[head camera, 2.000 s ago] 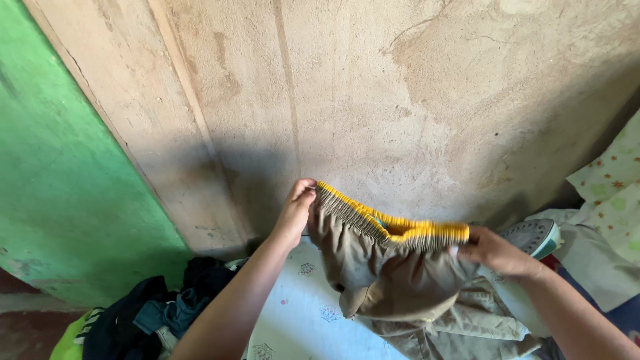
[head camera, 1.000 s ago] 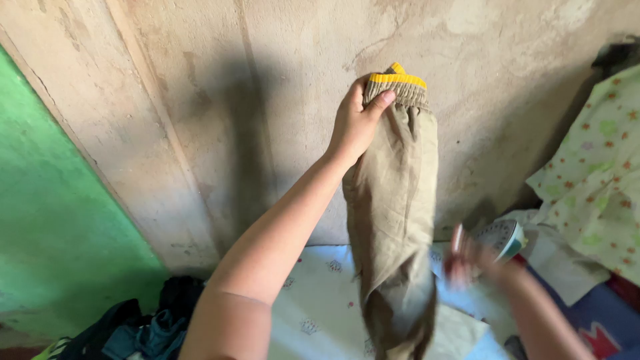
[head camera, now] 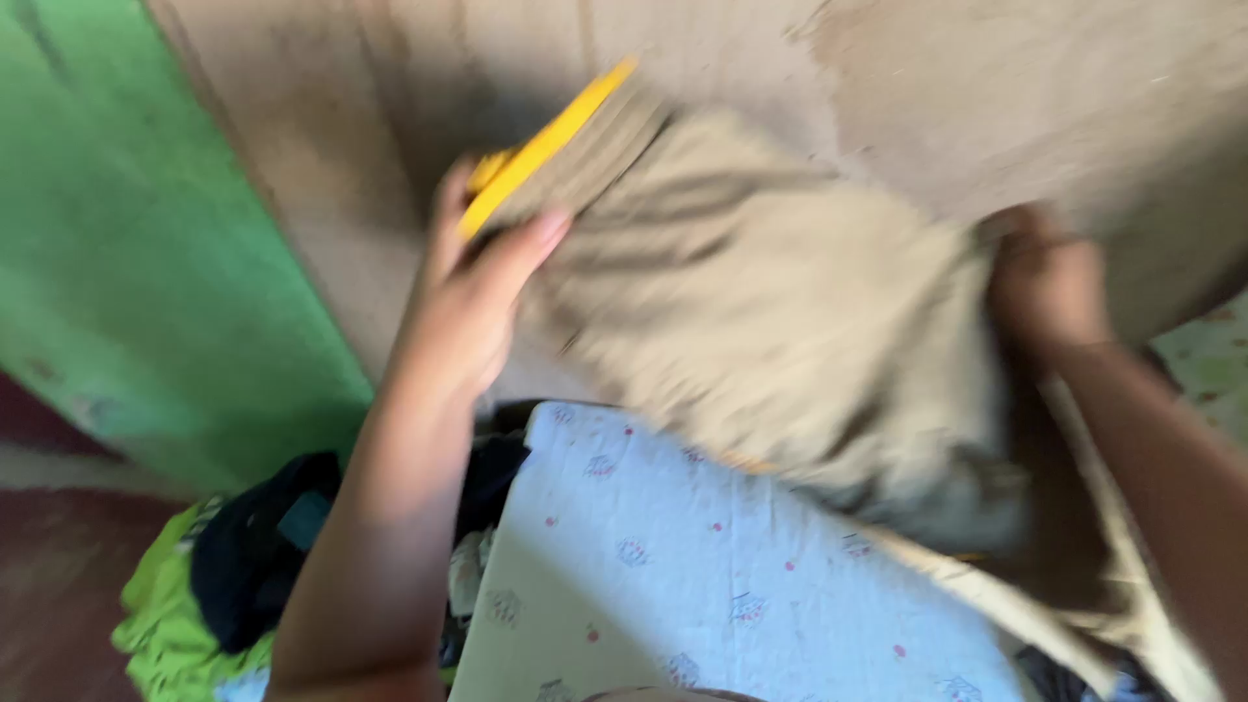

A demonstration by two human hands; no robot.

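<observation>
Khaki trousers [head camera: 770,283] with a gathered waistband edged in yellow [head camera: 551,146] hang stretched sideways in the air. My left hand [head camera: 497,263] grips them at the waistband, thumb on the front. At the other side my right hand [head camera: 1048,283], blurred, is closed on the cloth. The fabric droops between the hands over a pale blue printed surface [head camera: 731,556]. The trousers hide part of that surface, and the lower part of the garment is blurred.
Bright green and dark clothes [head camera: 253,565] lie in a pile at the lower left. A bare plastered wall [head camera: 955,97] stands behind, with a green panel [head camera: 146,244] at the left. Patterned cloth [head camera: 1209,366] shows at the right edge.
The trousers hung down from my left hand a second ago, my right hand apart and low; now they are spread sideways, with my right hand raised and gripping them.
</observation>
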